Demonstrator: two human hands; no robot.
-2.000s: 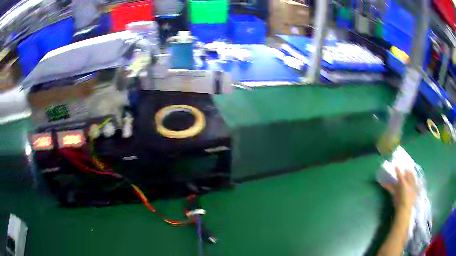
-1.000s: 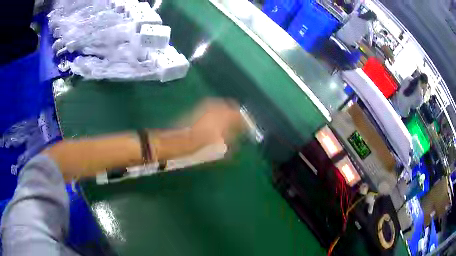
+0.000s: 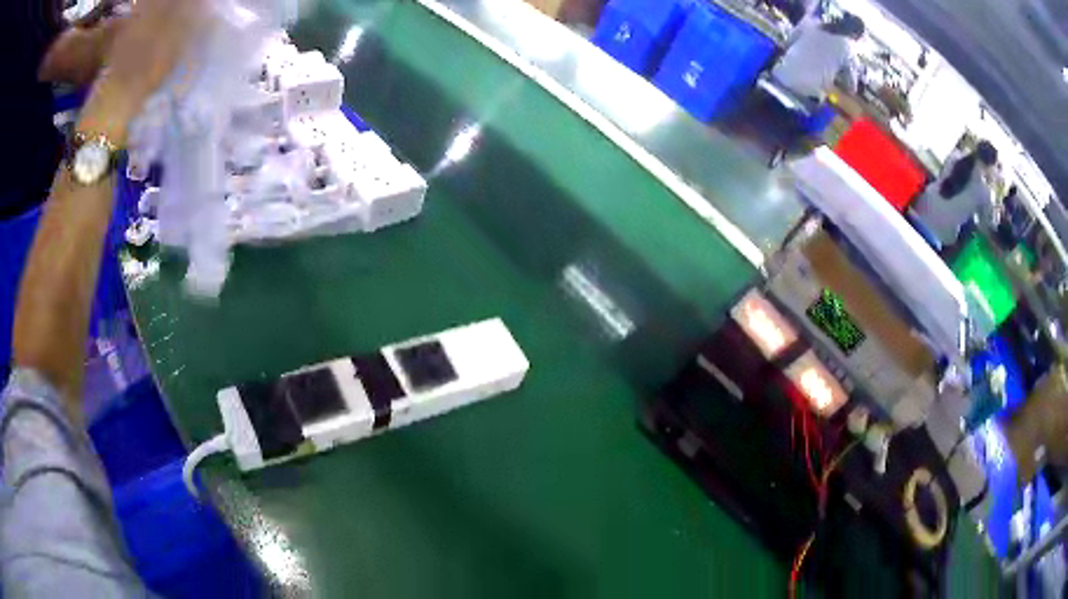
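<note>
My left hand [image 3: 146, 53], blurred and partly cut off by the top edge, is at the upper left on a bagged power cord [image 3: 193, 164] that hangs down in clear plastic. A wristwatch and grey sleeve show on that arm. White power strip units [image 3: 392, 193] with bagged cords lie in a pile beside and under it. The supply power strip [image 3: 486, 353], white with black sections, lies on the green mat in front of me. Another skin-coloured part at the far upper left is unclear. My right hand is out of view.
The black load tester box [image 3: 726, 439] with lit red displays stands at the right, with the bench power meter [image 3: 835, 322], wires [image 3: 817, 480] and tape roll [image 3: 925, 509]. The blue bin [image 3: 152, 497] is at the left bench edge. People sit beyond the bench.
My left hand has moved from over the supply power strip up and left to the pile, and now has a bagged cord. The view swung left earlier; my right hand has left the picture.
</note>
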